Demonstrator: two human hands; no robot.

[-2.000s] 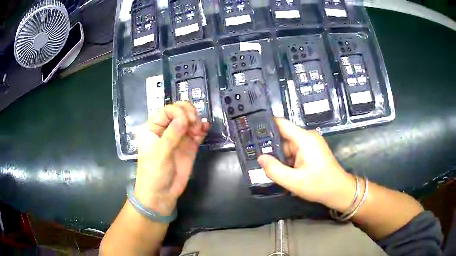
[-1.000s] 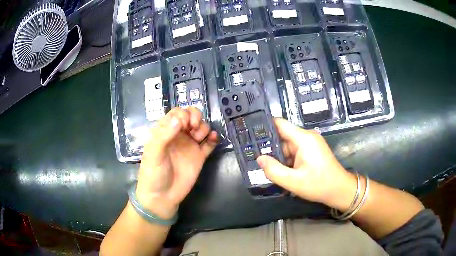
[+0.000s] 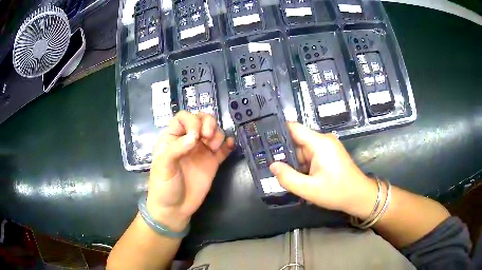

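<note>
My right hand holds a keypad phone back side up, thumb on its lower back, over the front edge of the blister tray. The phone shows round holes at the top and a white label at the lower end. My left hand is raised left of it, palm up with curled fingers; no object can be made out in it. Several more phones lie back up in the tray pockets, one right of the held phone. The front left pocket holds a paper label slip and no phone.
A white desk fan stands at the back left. The tray lies on the dark green bench surface. A pale rail runs along the back right. The bench's front edge is near my body.
My left hand has moved slightly right and turned more palm up, its fingers still curled. My right hand still holds the phone in nearly the same place.
</note>
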